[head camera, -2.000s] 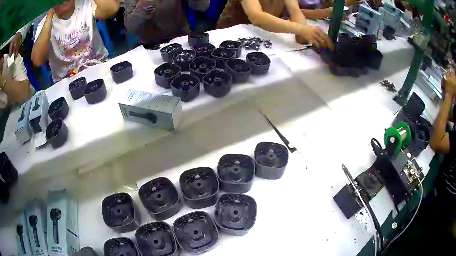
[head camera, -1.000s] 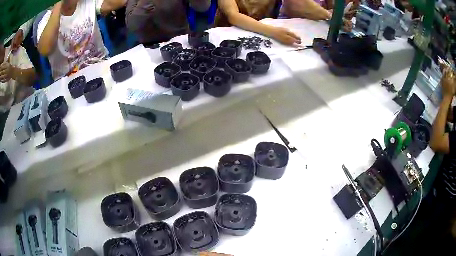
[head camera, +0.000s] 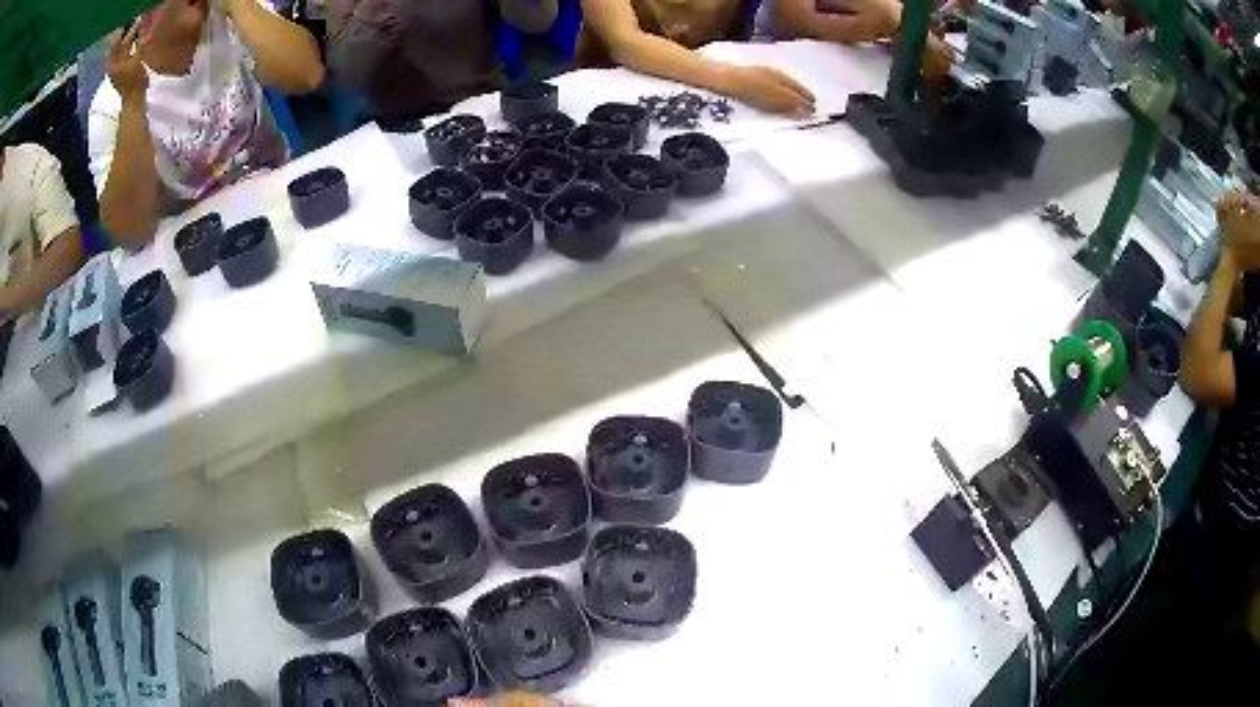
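Note:
Black open plastic housings stand in two rows nearest me; one is the back-row housing at the right end (head camera: 735, 431), another the front-row housing at the right end (head camera: 638, 583). They stand open side up, each with a small round boss in its floor. The lowest ones are cut off by the bottom edge. A sliver of skin, one of my hands (head camera: 509, 700), shows at the bottom edge below the front row. Which hand it is, its fingers and whether it holds anything cannot be seen.
Retail boxes stand at left (head camera: 163, 622); one lies mid-table (head camera: 398, 307). More housings (head camera: 580, 221) stand at the back. A thin dark pointed tool (head camera: 753, 354) lies mid-table. A green solder spool (head camera: 1087, 362) and a black holder (head camera: 953, 539) are at right. People sit around the table.
A sliver of skin has appeared at the bottom edge and now lies farther left. The view has shifted slightly. A person's hand at the back has left the dark cluster and rests on the table.

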